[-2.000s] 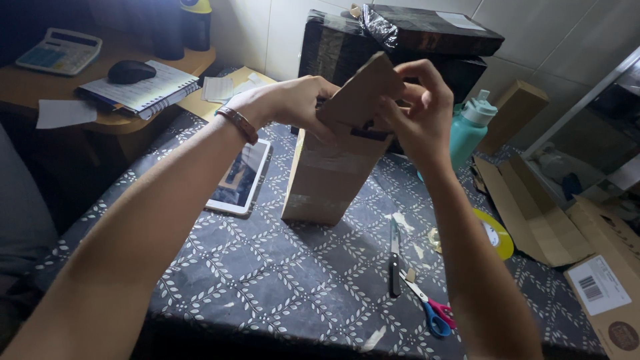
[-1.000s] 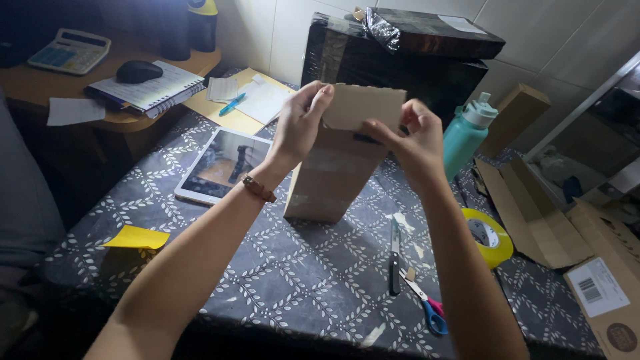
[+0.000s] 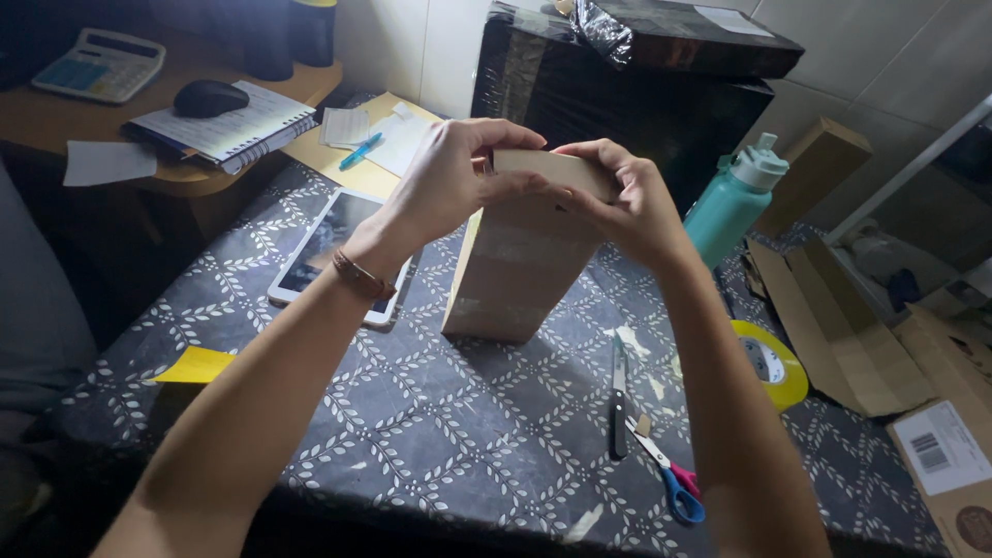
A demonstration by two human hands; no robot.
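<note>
A tall cardboard box (image 3: 527, 271) stands upright on the patterned tablecloth (image 3: 465, 434). My left hand (image 3: 457, 178) grips its upper left edge, thumb in front and fingers over the top. At the upper right edge my right hand (image 3: 620, 186) grips it the same way. Between them the top flap (image 3: 554, 167) lies folded down over the box's top. Right of the box lie a black-handled knife (image 3: 618, 403) and scissors (image 3: 670, 473) with blue and pink handles. A white tablet (image 3: 333, 248) lies partly behind my left wrist.
A teal bottle (image 3: 732, 201) and a roll of yellow tape (image 3: 790, 372) are at the right, near opened cardboard (image 3: 845, 333) and a labelled carton (image 3: 938, 457). Black-wrapped boxes (image 3: 620, 116) stand behind. At the left are a yellow paper (image 3: 194, 366), a notebook (image 3: 225, 128) and a mouse (image 3: 211, 98).
The flap stood raised above the box one second ago and is now folded down. Both hands have come closer together over the top, their thumbs along the front edge.
</note>
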